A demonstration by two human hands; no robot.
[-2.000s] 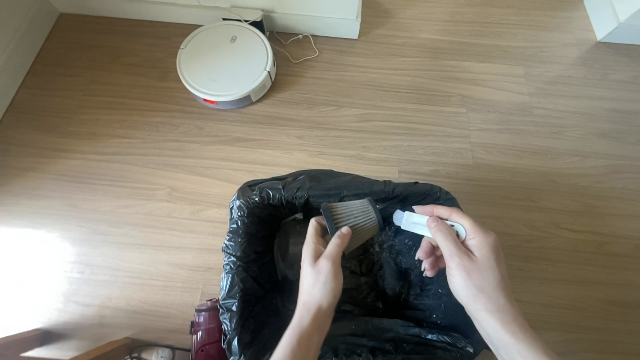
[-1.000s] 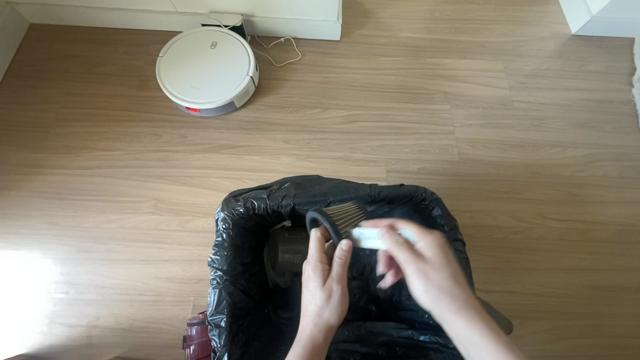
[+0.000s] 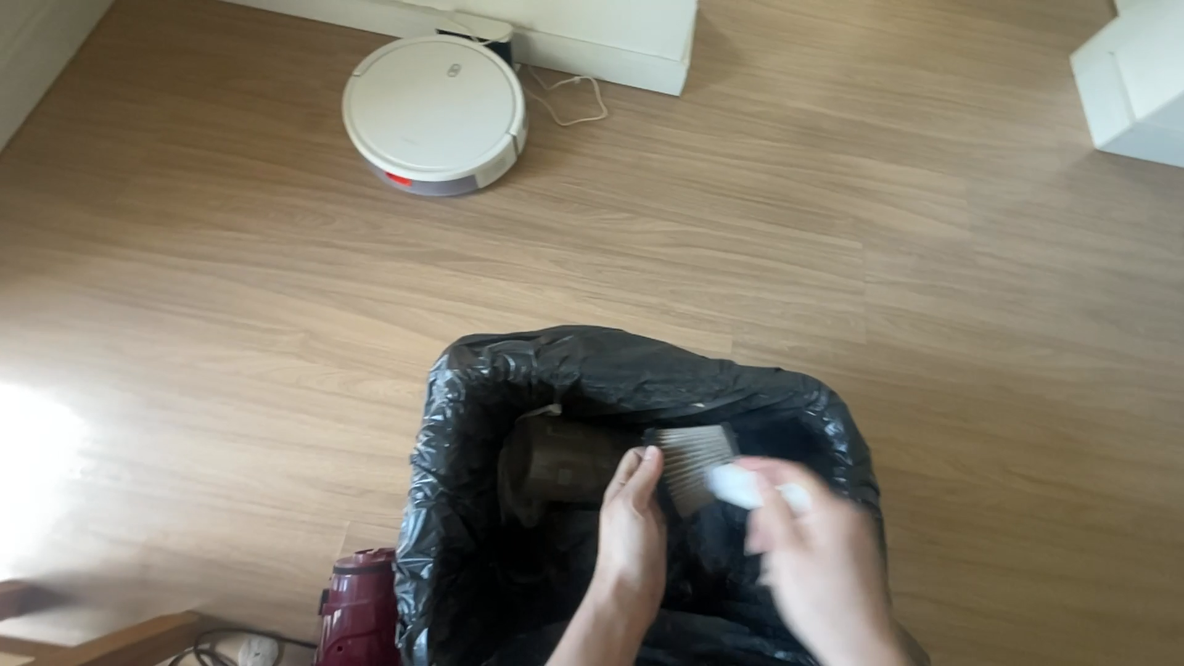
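Observation:
A pleated vacuum filter (image 3: 696,462) with a dark rim is held by my left hand (image 3: 634,527), thumb and fingers on its rim, over the bin. My right hand (image 3: 814,546), blurred, grips a small white brush (image 3: 740,486) whose end is at the right side of the pleats; its bristles cannot be made out. Below both hands stands a bin lined with a black plastic bag (image 3: 638,356). Inside the bin, left of the filter, lies a translucent dust container (image 3: 569,458), partly in shadow.
A white robot vacuum (image 3: 435,106) sits at its dock (image 3: 486,35) by the wall, a thin cable beside it. A maroon vacuum body (image 3: 359,606) touches the bin's left side. Wooden legs (image 3: 129,643) and a cable with a plug (image 3: 259,649) lie at bottom left.
The filter has been turned in my left hand, so its pleats now face up more. My right hand, apart from the filter two seconds ago, has brought the brush to it.

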